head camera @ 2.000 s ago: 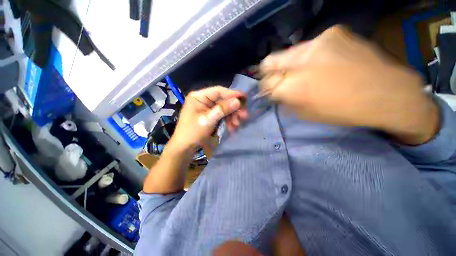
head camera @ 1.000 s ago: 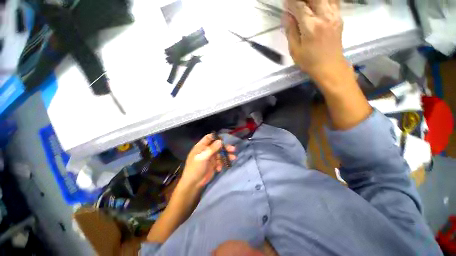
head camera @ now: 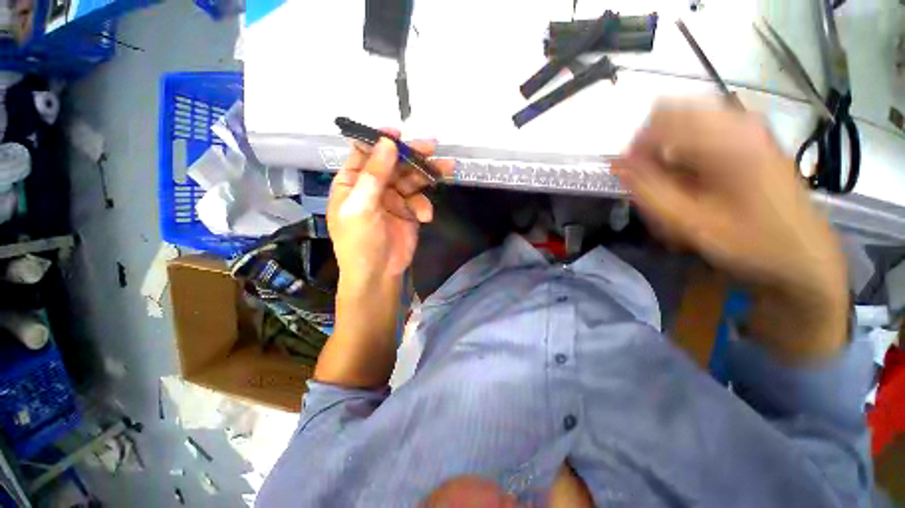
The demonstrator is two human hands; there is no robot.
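Observation:
My left hand (head camera: 382, 203) is raised at the table's front edge and holds a short dark fabric strip (head camera: 369, 132) between thumb and fingers. The strip slants down to the right. My right hand (head camera: 710, 184) is blurred, over the table edge at the right; whether it holds anything cannot be told. Several spare dark fabric strips (head camera: 600, 40) lie in a small pile at the back of the table. A thin dark shaft (head camera: 707, 62) lies just behind my right hand, its near end hidden.
Scissors with black ring handles (head camera: 843, 149) and slim silver tweezers (head camera: 794, 69) lie on the table at the right. A long dark fabric piece (head camera: 387, 28) lies at the back left. A blue basket (head camera: 181, 203) and an open carton (head camera: 203, 337) are below left.
My left hand has risen with the strip to the table edge. My right hand has come back from over the tabletop towards me. The view has shifted, and the scissors are now visible.

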